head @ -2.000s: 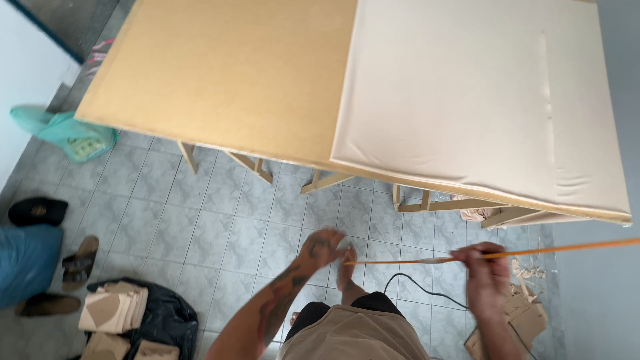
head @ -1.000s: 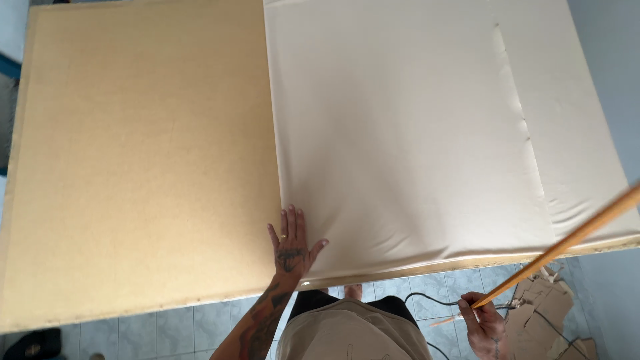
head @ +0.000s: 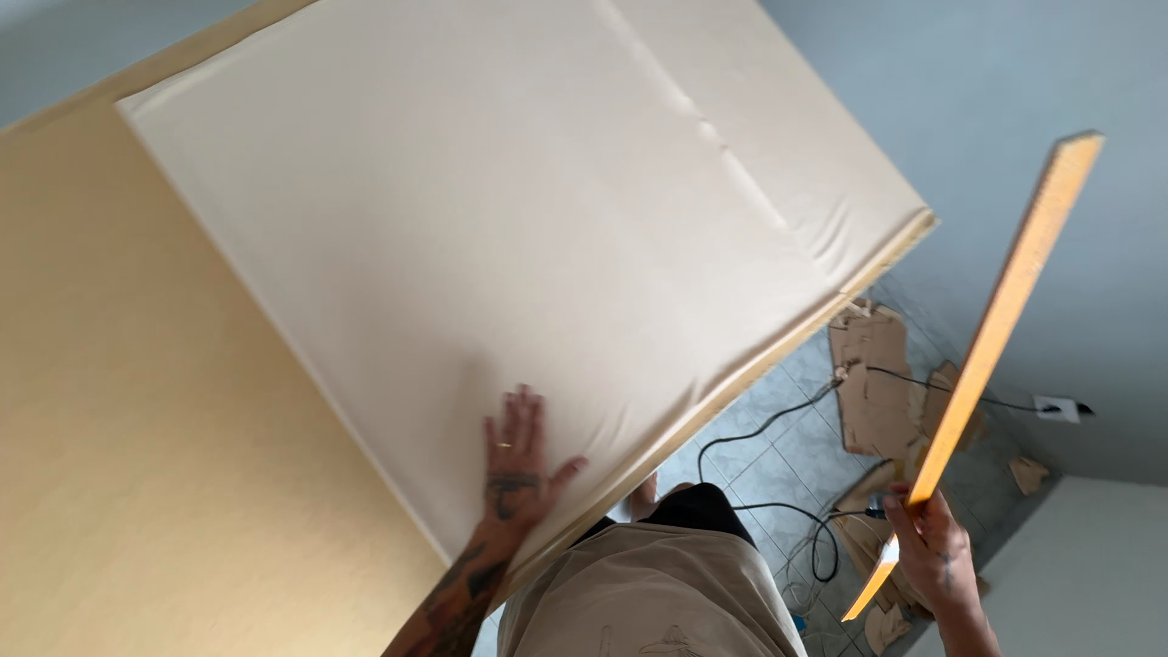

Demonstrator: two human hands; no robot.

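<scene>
My left hand (head: 518, 465) lies flat, fingers spread, on a pale cream fabric sheet (head: 511, 210) near the front edge of a large table. The sheet covers the right part of the tabletop and has a long crease and small wrinkles near its right end. To its left shows the tan board surface (head: 164, 383) of the table. Off the table's edge, on the right, my right hand (head: 935, 543) grips a long orange-yellow wooden strip (head: 981, 356) near its lower end. The strip points up toward the wall. A small white item, unclear, shows beside those fingers.
Below the table's right edge, cardboard pieces (head: 871, 383) lie on the tiled floor (head: 776, 447). A black cable (head: 776, 418) loops across the tiles, and another stretch reaches a wall socket (head: 1057, 409). The blue-grey wall (head: 912, 91) stands close by the table's right end.
My left hand, over the floor two seconds ago, came onto the table and now rests farther in on the fabric. The strip in my right hand has swung more upright. The view has turned strongly.
</scene>
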